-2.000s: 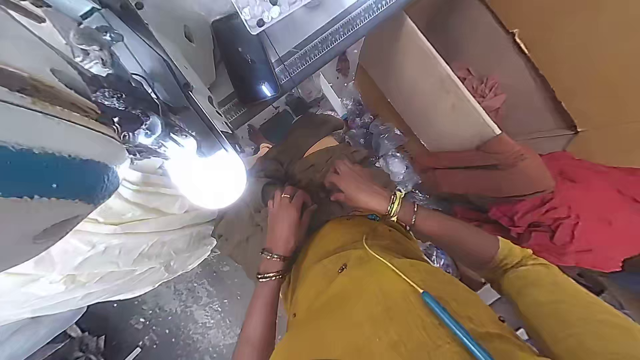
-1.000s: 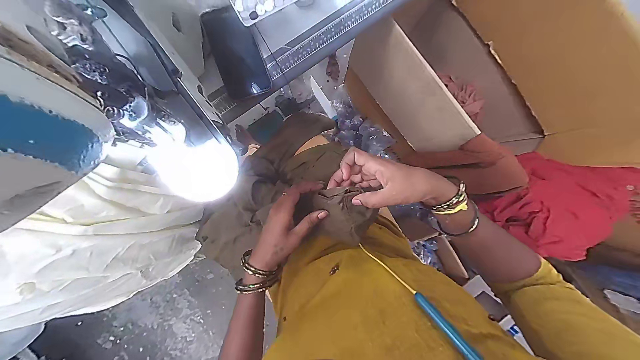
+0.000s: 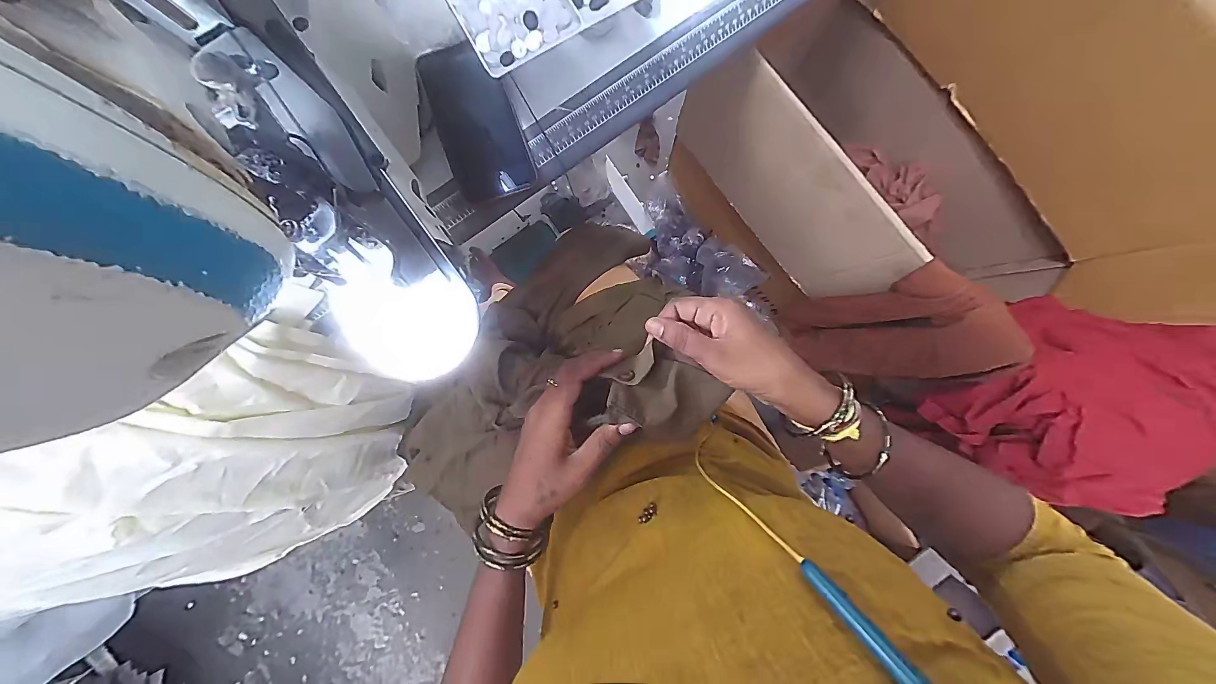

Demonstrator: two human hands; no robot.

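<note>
A dark olive garment lies bunched across my lap, with a small button visible on it between my hands. My left hand rests at the garment's near edge, its thumb and index finger spread around the part with the button. Just above and to the right, my right hand has thumb and index finger pinched together on a thin pale edge or strip at the cloth. A blue-handled tool on a yellow cord lies over my mustard top.
At the left are a machine head, a bright lamp and cream cloth. A ruler-edged table bears a phone and a button tray. Right stand a cardboard box and red cloth.
My hands, close together on the garment a second ago, are now farther apart. The button shows between them, and my right hand has lifted with its fingertips pinched.
</note>
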